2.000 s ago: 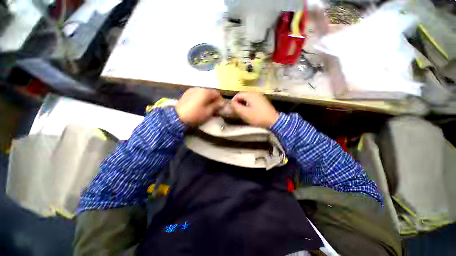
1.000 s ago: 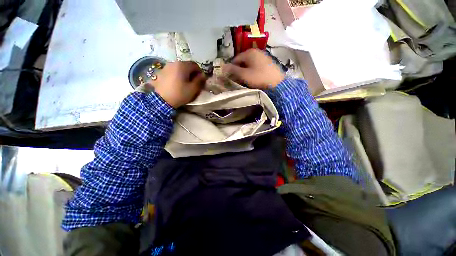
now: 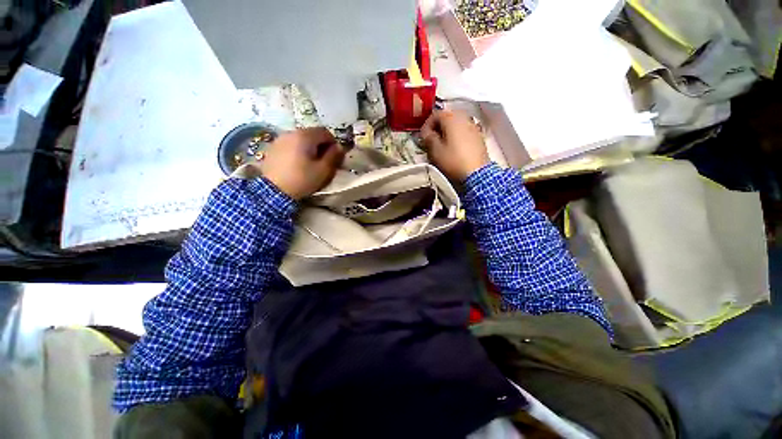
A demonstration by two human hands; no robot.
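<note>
A beige bag [image 3: 360, 249] with yellow edge bits lies open towards me, its rim at the table's front edge under the pale grey machine head [image 3: 300, 43]. My left hand [image 3: 302, 163] grips the bag's far left rim, fingertips beside the small dark metal parts [image 3: 345, 137] of the setting point. My right hand [image 3: 454, 144] is off the bag, just right of the red holder [image 3: 410, 101], fingers curled; whether it holds a small part cannot be told. A round dish [image 3: 230, 153] with gold bits is partly behind my left hand.
A pinkish tray [image 3: 506, 137] of speckled gold-brown hardware [image 3: 489, 15], partly under white sheets [image 3: 566, 86], is right of the machine. Beige bags [image 3: 677, 240] with yellow edges hang or lie at the right, more [image 3: 81, 377] at the lower left. The white tabletop [image 3: 146, 111] extends left.
My right hand has left the bag's rim and moved right, beside the red holder. My left hand has stayed on the bag. Since the earliest frame, the bag has come under the machine head.
</note>
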